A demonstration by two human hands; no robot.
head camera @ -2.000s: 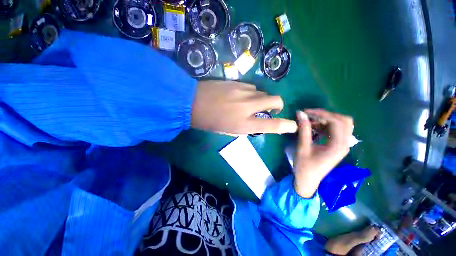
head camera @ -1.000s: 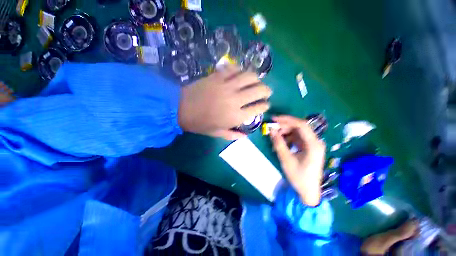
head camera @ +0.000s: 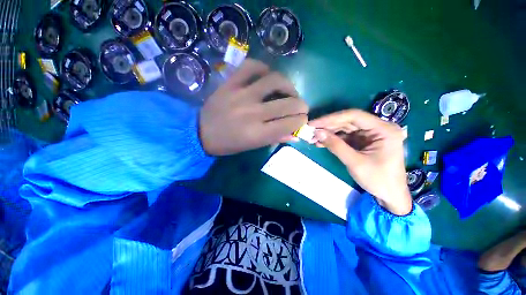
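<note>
A small silver-white battery with a yellow end (head camera: 304,133) is between my two hands, above the green surface. My right hand (head camera: 369,147) pinches its white end between thumb and fingertips. My left hand (head camera: 256,112) is at its yellow end, palm down with fingers curled. Whether my left fingers grip the battery or something beneath the hand is hidden. A white paper strip (head camera: 311,182) lies just below my hands. Round black speaker housings (head camera: 179,27) with batteries (head camera: 147,70) among them lie at upper left.
At right are a blue bin (head camera: 477,173) with pale pieces, a translucent bottle (head camera: 458,102), a housing (head camera: 392,107), a loose battery (head camera: 429,157) and small pale squares. A white stick-like item (head camera: 356,51) lies upper right of my hands. Another person's arm (head camera: 504,252) shows at lower right.
The view has swung, shifting the bin and bottle. My hands have come together at the battery, which my right hand held apart from the left one second ago. The housing at my left hand no longer shows.
</note>
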